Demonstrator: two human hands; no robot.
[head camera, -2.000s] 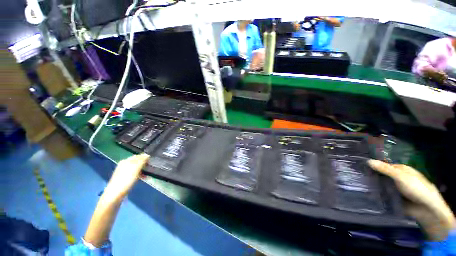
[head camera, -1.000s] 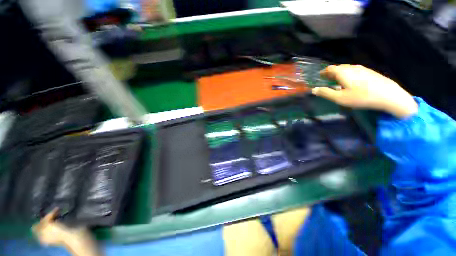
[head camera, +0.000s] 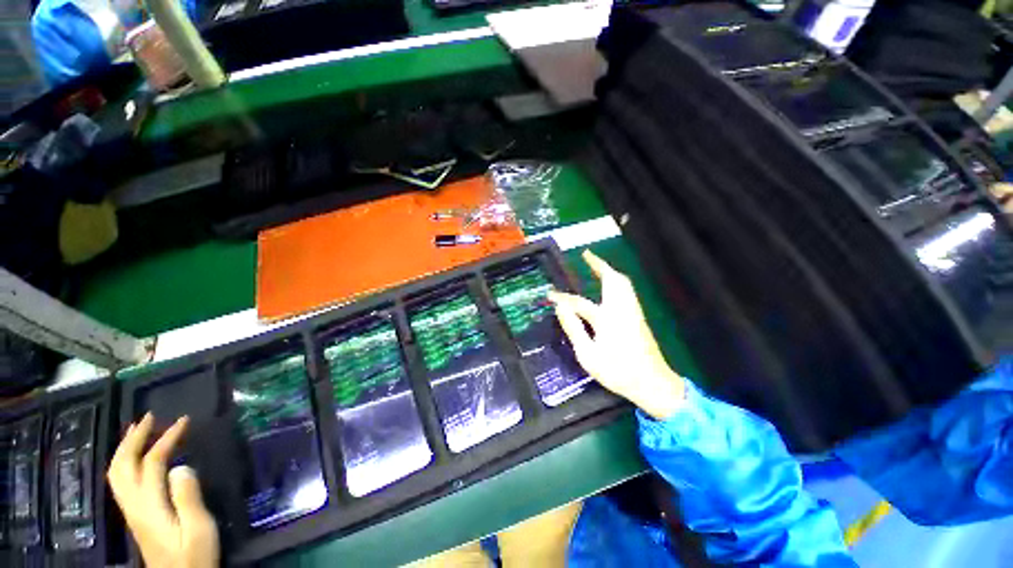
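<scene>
A black foam tray (head camera: 455, 485) lies in front of me on the green bench. Several smartphones with green blocks on their screens sit in its pockets, one of them a smartphone (head camera: 381, 416) near the middle. The leftmost pocket is empty. My left hand (head camera: 164, 494) is over the tray's left end, fingers apart, holding nothing. My right hand (head camera: 609, 333) is at the tray's right end, with its fingertips by the rightmost phone (head camera: 547, 333). Its fingers are apart and hold nothing; whether they touch the phone I cannot tell.
A second foam tray with labelled units (head camera: 73, 477) is at the far left. An orange mat (head camera: 333, 257) with small tools (head camera: 457, 240) and a clear plastic bag (head camera: 527, 191) lies behind. Tall stacked foam trays (head camera: 733, 244) stand at right. A slanted metal post (head camera: 67, 320) is at left.
The view has swung right, bringing the stacked trays in. My right hand has moved from beside the plastic bag to the tray's right end. My left hand has moved from the labelled tray onto the phone tray.
</scene>
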